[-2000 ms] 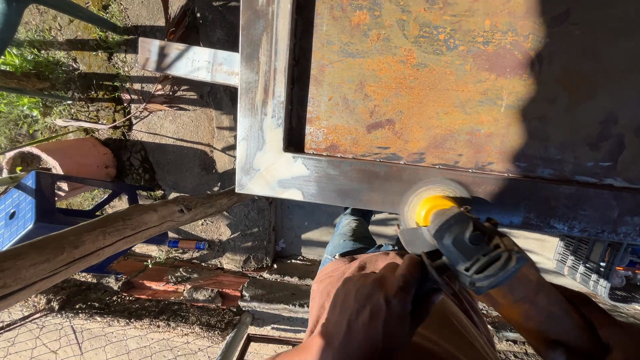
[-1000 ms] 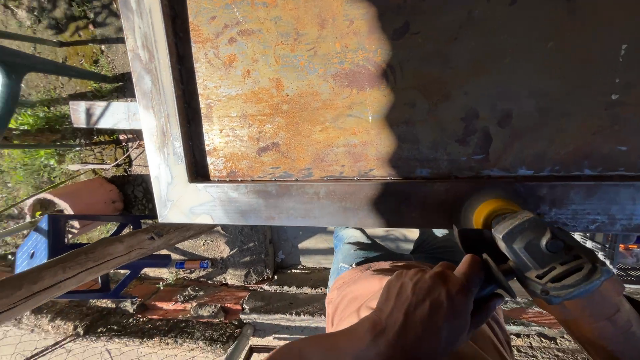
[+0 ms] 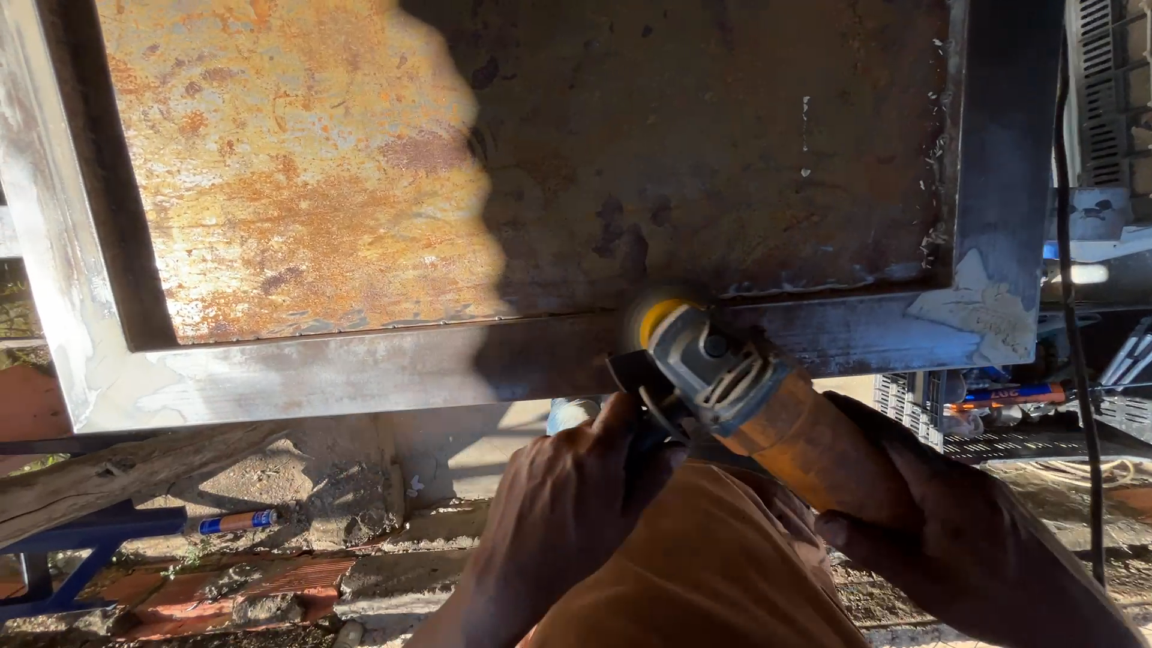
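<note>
An angle grinder with a blurred, spinning disc and yellow centre lies over the near rail of a metal frame. My left hand grips its side handle, which is mostly hidden by the fingers. My right hand is wrapped around the grinder's orange body from the right. Within the frame is a rusty sheet metal panel, sunlit at left and in shadow at right. Smooth grey patches mark the frame's two near corners. The disc is at the rail's inner edge; exact contact cannot be told.
A wooden pole runs beneath the frame at lower left, beside a blue metal support and a blue-orange tube. At right hangs a dark cable. Plastic crates stand beyond the near right corner. Broken bricks lie below.
The grinder, held in both hands, has moved right along the near rail from close to the left corner to the shaded part. The view has shifted right, showing the frame's right corner.
</note>
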